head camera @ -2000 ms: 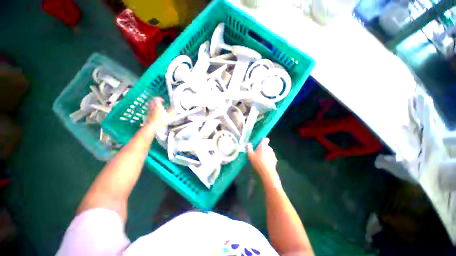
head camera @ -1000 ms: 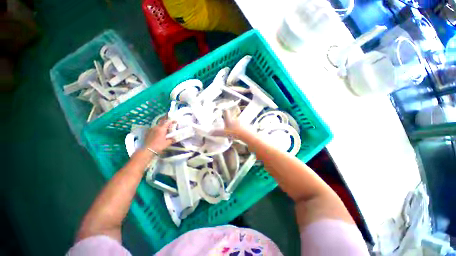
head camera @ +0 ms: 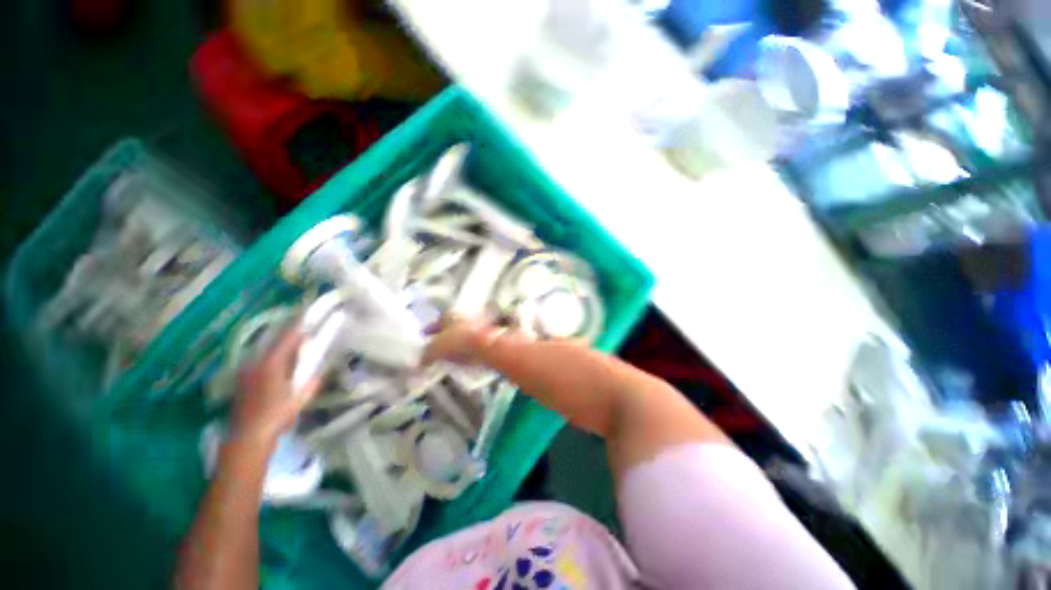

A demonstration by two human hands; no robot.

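A large green crate full of loose white plastic stem parts is in front of me. My left hand is over the crate's left side, its fingers on a white stem part. My right hand is over the middle of the pile, its fingers at the lower end of another white stem part, whose round disc end points up and left. The frame is blurred and the fingertips are partly hidden.
A second green crate with white parts stands to the left. A red stool and a yellow object are behind the crates. A long white bench runs along the right, with clear jars and crumpled white material.
The view has shifted, so the crates sit further left. My hands have moved within the pile, and a disc-ended stem part now lies raised between them. Earlier both hands were at the crate's sides.
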